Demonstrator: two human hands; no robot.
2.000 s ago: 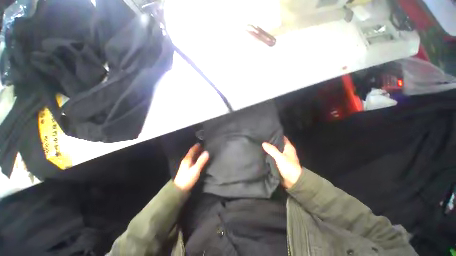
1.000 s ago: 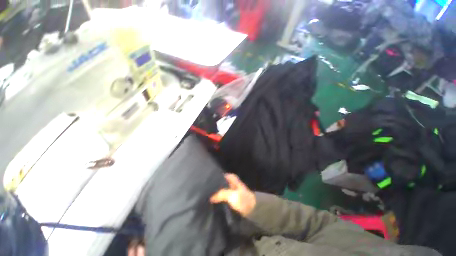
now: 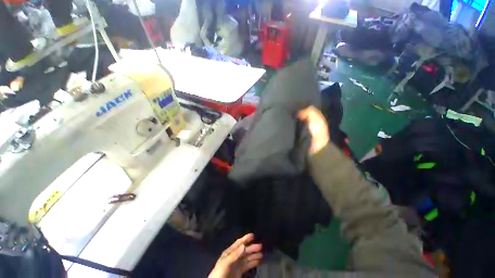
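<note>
The dark grey garment [image 3: 274, 127] is held up and out over the black cloth at centre right, its lower part draped downward. My right hand [image 3: 315, 129] grips its right side; some fingers are hidden by the cloth. My left hand [image 3: 239, 258] is low in the picture, below the garment and apart from it, with fingers spread and nothing seen in it. A narrow black band [image 3: 95, 264] runs from the black garment piece [image 3: 27, 260] at the lower left to the table edge.
The cream-white JACK machine [image 3: 114, 127] stands at left, with dark red thread snips [image 3: 122, 198] on its bed. A garment pile [image 3: 282, 209] lies beside the table; more dark garments [image 3: 434, 179] lie at right on the green floor [image 3: 361, 111]. A red object [image 3: 275, 44] stands behind.
The view has swung right. The grey garment has gone from my lap, between both hands, to up and out at the right in my right hand. My left hand is off it.
</note>
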